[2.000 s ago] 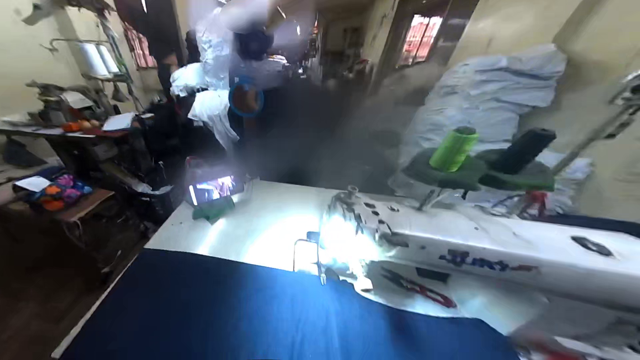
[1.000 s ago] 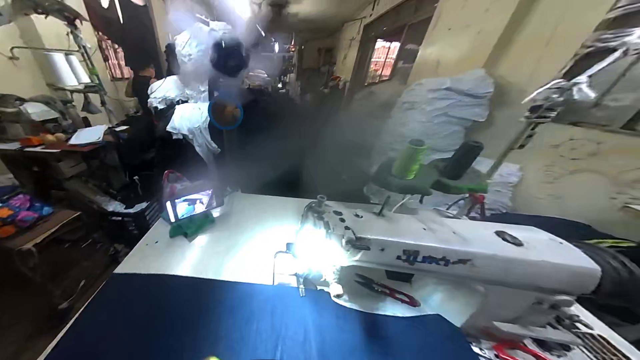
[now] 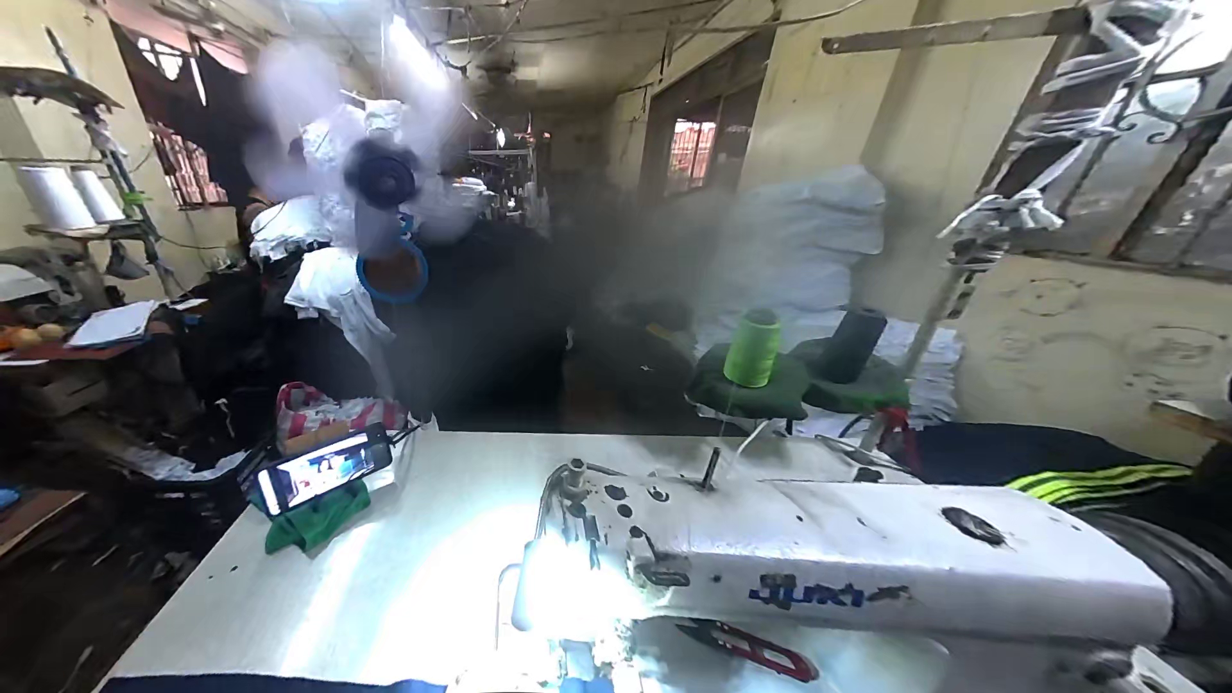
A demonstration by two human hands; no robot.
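Neither my left hand nor my right hand shows in the head view. A white Juki sewing machine (image 3: 866, 563) stands across the right of a pale table (image 3: 433, 539), its needle end lost in bright lamp glare. Red-handled thread snips (image 3: 756, 650) lie on the machine's bed below the arm. Only a strip of dark blue fabric (image 3: 269, 684) shows along the bottom left edge. Behind the machine a green thread cone (image 3: 753, 348) and a dark thread cone (image 3: 853, 345) stand on a holder.
A lit phone (image 3: 322, 469) leans on green cloth (image 3: 318, 518) at the table's left. Beyond it are a red-and-white bag (image 3: 337, 412) and a blurred fan (image 3: 381, 173). White fabric stacks (image 3: 818, 231) rise behind the cones. A wrapped pole (image 3: 962, 265) slants up at the right.
The view has tilted upward, so much less of the dark blue fabric shows than in the earlier frames. The phone and the snips keep their places.
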